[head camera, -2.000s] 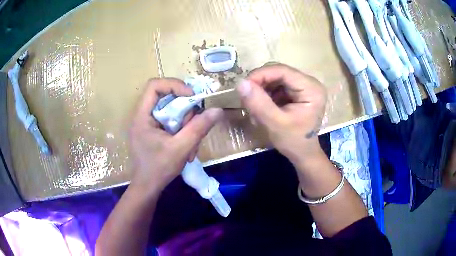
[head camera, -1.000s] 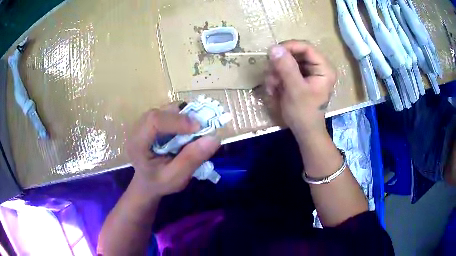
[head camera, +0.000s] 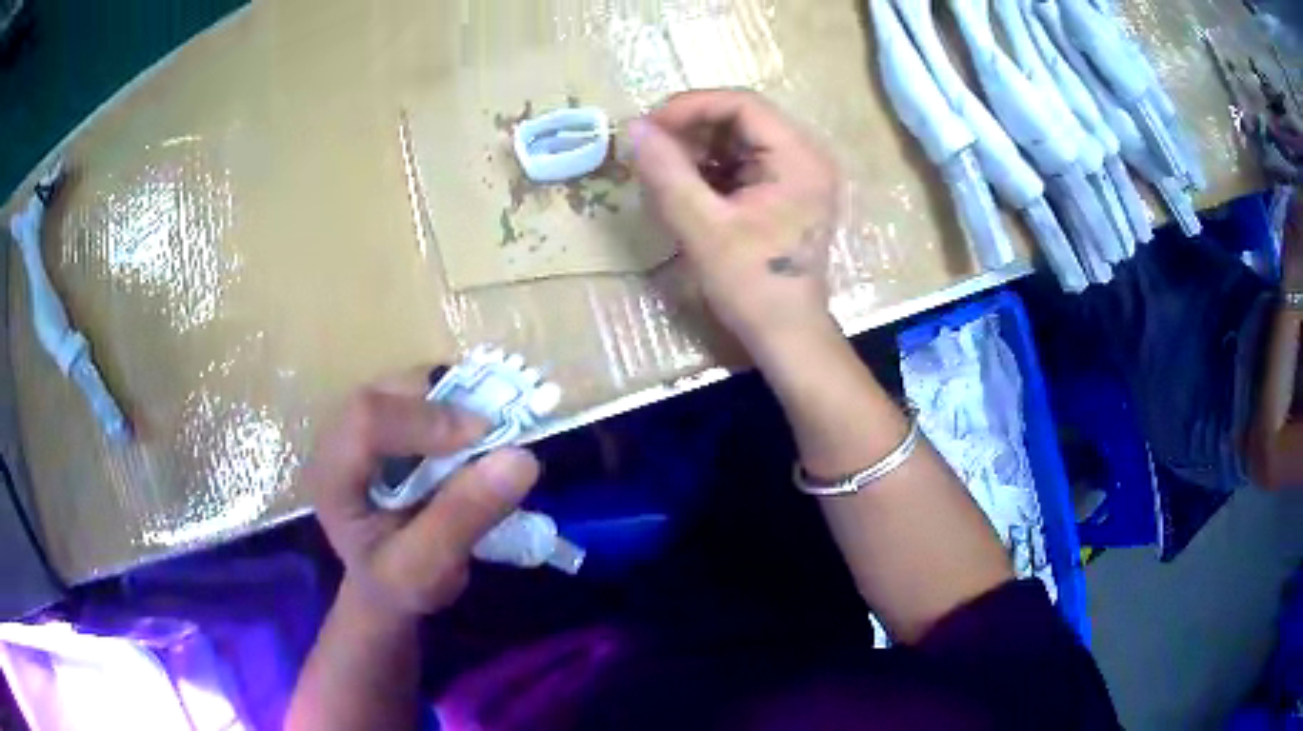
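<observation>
My left hand (head camera: 415, 493) holds a white leg-and-foot piece (head camera: 493, 393) by its foot end at the table's front edge. The sole side with its outlined recess and scalloped toes faces up; the shank tip shows below my thumb. My right hand (head camera: 736, 200) pinches a thin pale applicator stick (head camera: 597, 133) between thumb and fingertip. The stick's far end is in the small white dish (head camera: 560, 167), over its greyish inside. The dish stands on a tan cardboard square (head camera: 550, 254) with brown spots around it.
A group of several white leg pieces (head camera: 1000, 136) lies at the right of the worktop (head camera: 257, 329). One leg piece (head camera: 57, 321) lies at the far left. A blue tote (head camera: 1017, 443) with white contents stands below the right edge. Another person's arm (head camera: 1279, 386) shows at far right.
The foot has been turned from its upper side to its sole side and lowered away from the stick. My right hand has moved the stick from the foot to the dish.
</observation>
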